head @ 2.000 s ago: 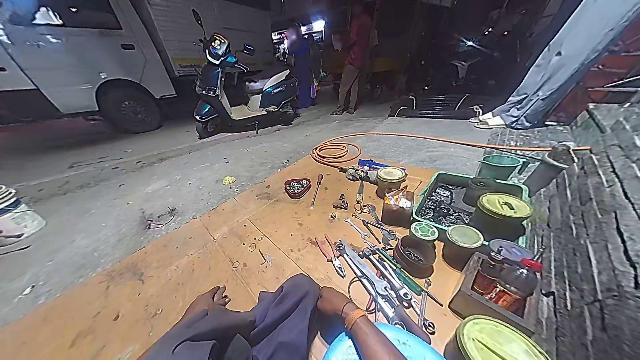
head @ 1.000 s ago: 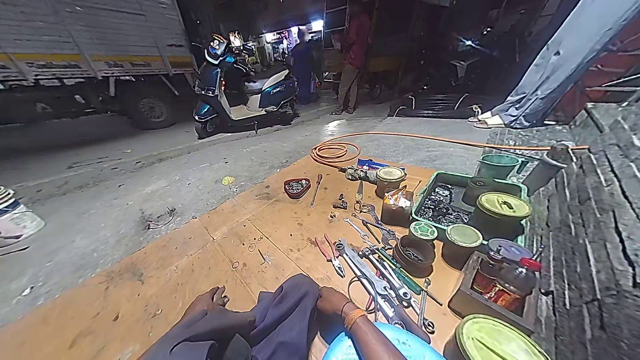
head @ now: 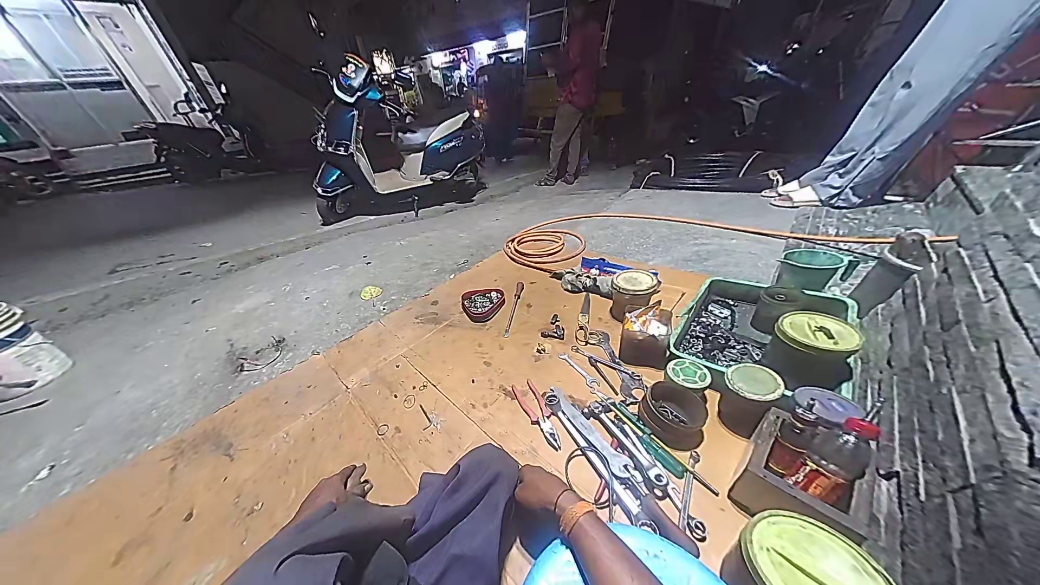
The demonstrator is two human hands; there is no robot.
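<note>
My left hand is low on the left, just past my dark trouser leg, its fingers slightly apart over the brown board, with nothing seen in them. My right hand, an orange band at its wrist, rests against the trouser knee; its fingertips are hidden. Pliers with red handles lie beyond it. To its right are several spanners and a green screwdriver. A round light-blue object is under my right forearm. Farther off, a screwdriver lies beside a red dish of small metal parts.
A green tray of metal parts, lidded tubs and a box of bottles line the right side. An orange hose lies coiled behind. A scooter stands on the road. People stand farther back; another person's legs are upper right.
The truck at the upper left has left the view, and a parked motorcycle and a lit white front show there. Both my hands and the tools look unmoved.
</note>
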